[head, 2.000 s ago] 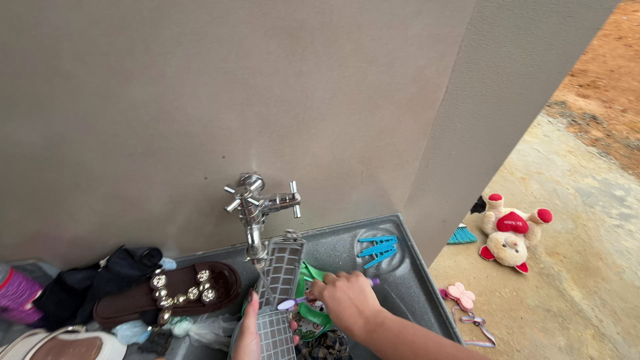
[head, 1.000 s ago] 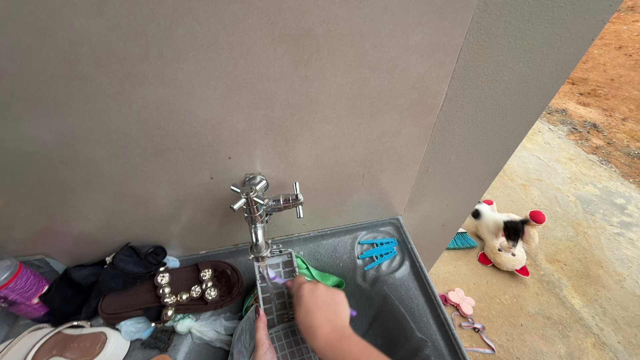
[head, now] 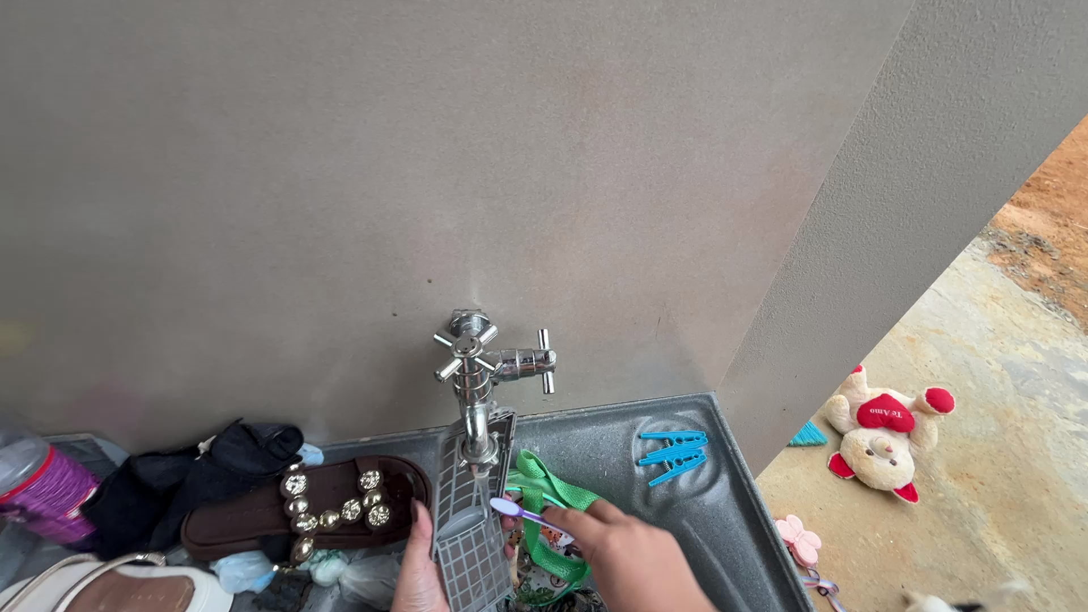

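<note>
Below the chrome tap, my left hand grips a grey plastic grid piece by its edges, and a thin stream of water runs onto it. My right hand holds a purple-and-white toothbrush, its head just right of the grid piece, bristles not visible. Green straps of a patterned item lie in the sink behind my right hand. To the left, a brown sandal with metallic beads rests beside dark cloth. Blue clothespins lie on the sink's right corner.
The grey sink rim meets the wall. A purple-wrapped bottle and white sandal are at left. On the concrete floor lie a teddy bear, a pink flower-shaped thing and a blue bristled thing.
The toothbrush has moved off the grid piece to its right side. A black-and-white animal that was over the teddy bear has left it; part of an animal shows at the lower right edge.
</note>
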